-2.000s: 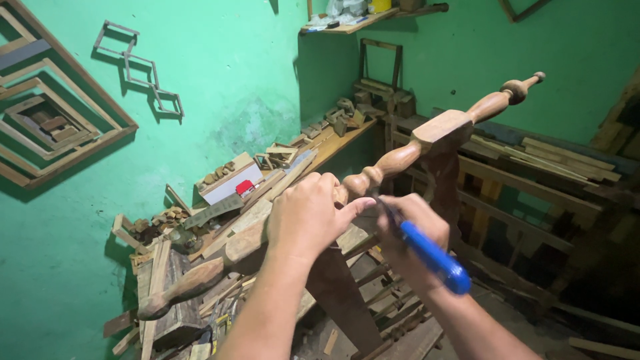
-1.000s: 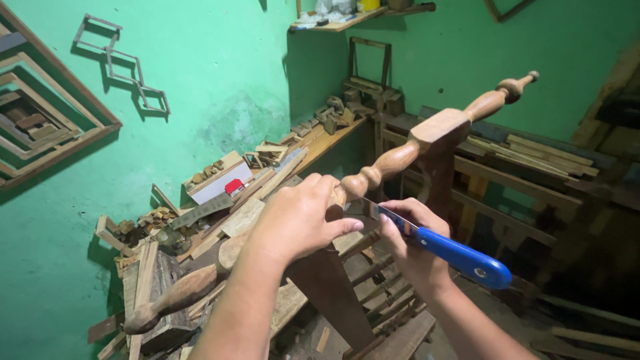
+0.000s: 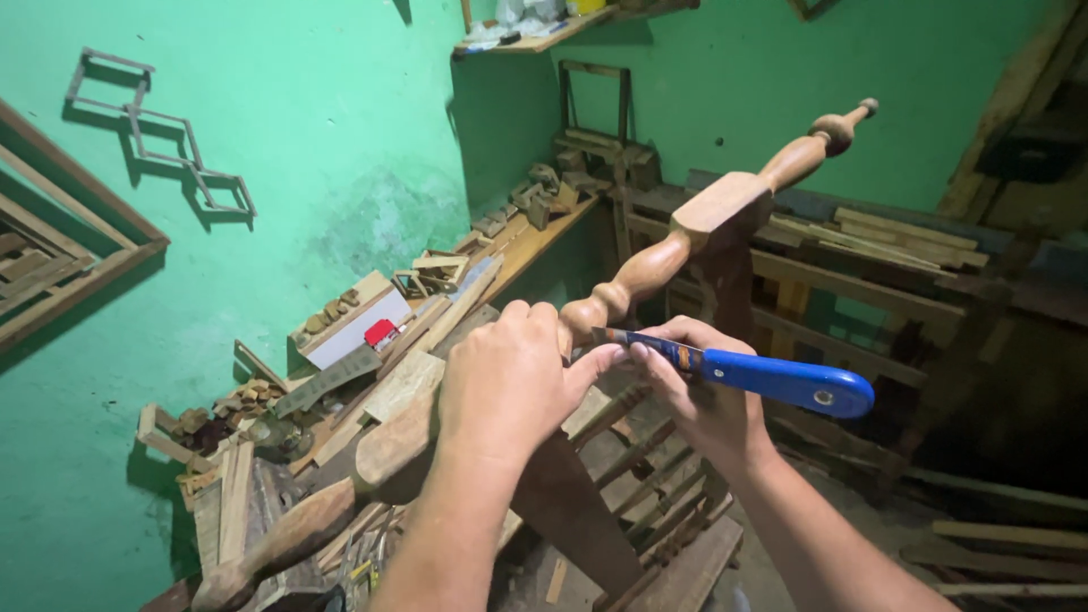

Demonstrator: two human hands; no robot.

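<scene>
A turned wooden post (image 3: 654, 259), with rounded beads and flat-sided blocks, slants from the lower left to the upper right. My left hand (image 3: 510, 382) is closed over its middle, the thumb pointing right. In my right hand (image 3: 714, 391) is a putty knife (image 3: 782, 381) with a blue handle; the fingers pinch it near the blade. The blade's end lies at the post's bead beside my left thumb, though whether it touches the wood cannot be told. A broad dark wooden board (image 3: 578, 510) and a slatted wooden frame (image 3: 654, 476) show below my hands.
A bench (image 3: 527, 246) along the green wall holds wood offcuts and a white box (image 3: 357, 327) with a red item. Behind the post stands a wooden rack (image 3: 850, 280) with strips on top. A shelf (image 3: 544, 38) juts out above; a nested wooden frame (image 3: 102, 272) hangs at left.
The blue-handled knife, blurred and pointing down to the right two seconds ago, now lies flatter, its blade at the post. My left hand stays on the post.
</scene>
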